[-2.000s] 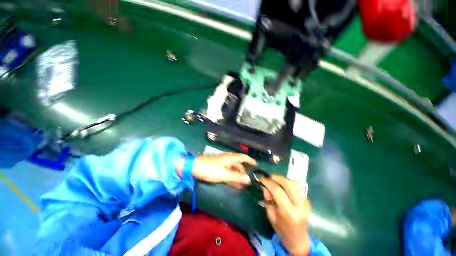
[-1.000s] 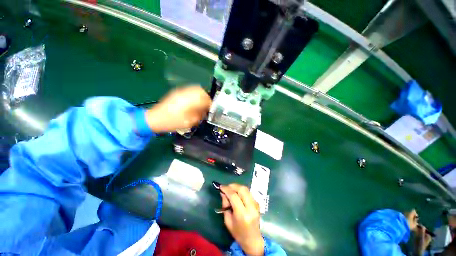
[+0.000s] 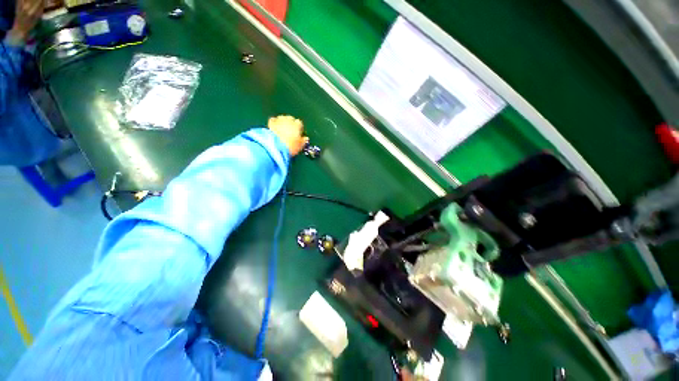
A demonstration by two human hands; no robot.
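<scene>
My left hand (image 3: 287, 134) reaches out over the green bench, its fingertips at a round module (image 3: 312, 151); whether they grip it I cannot tell. Two more round modules, one (image 3: 307, 237) left of the other (image 3: 325, 243), lie beside the fixture. The fixture base (image 3: 387, 309) shows a red light. The pale green press head (image 3: 469, 242) with its clear block is above the base; what lies beneath is hidden. A small, blurred skin-toned patch, seemingly my right hand (image 3: 406, 369), is cut off at the bottom edge; its grip does not show.
A white pad (image 3: 324, 324) lies in front of the base, and a cream wad (image 3: 362, 240) is at its left side. A black cable (image 3: 327, 199) runs left. A clear plastic bag (image 3: 160, 93) lies far left. A metal rail (image 3: 357, 115) borders the bench. A coworker's blue sleeve (image 3: 22, 111) is at left.
The view has swung left, putting the fixture lower right. My left hand has moved from beside the press head to the module farther left. My right hand has dropped almost out of view.
</scene>
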